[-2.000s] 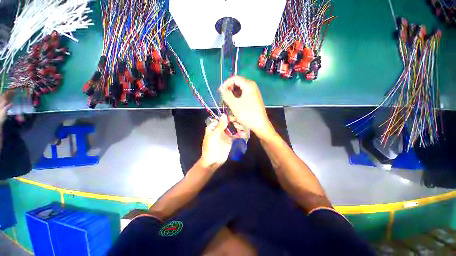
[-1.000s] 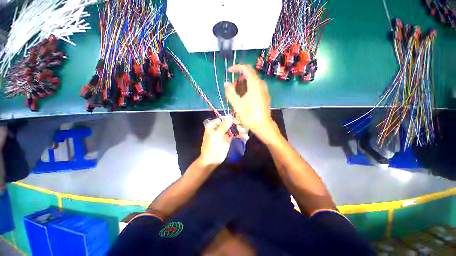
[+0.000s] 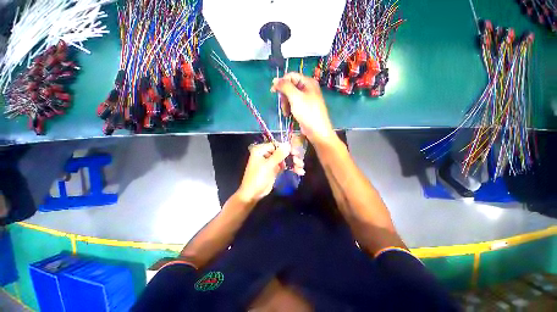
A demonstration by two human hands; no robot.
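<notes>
My left hand (image 3: 262, 169) is shut around a small connector, mostly hidden by the fingers, at the bench's front edge. Lead wires (image 3: 244, 95) fan up from it, a red and white group leaning to the left. My right hand (image 3: 303, 105) is above and right of it, thumb and forefinger pinched on a pale wire (image 3: 280, 113) below the black stem (image 3: 276, 52) of the white box (image 3: 238, 27). A blue piece (image 3: 286, 183) shows just below my left hand.
On the green bench (image 3: 421, 103) lie a large harness pile (image 3: 152, 91) at left, a smaller one (image 3: 354, 70) right of the box, another bundle (image 3: 504, 97) at far right and white sleeved harnesses (image 3: 55, 30) at far left. Blue crates (image 3: 82, 283) stand at lower left.
My right hand has moved up towards the black stem, and its spread fingers have closed to a pinch. My left hand stays nearly in place. The wires between the hands have shifted.
</notes>
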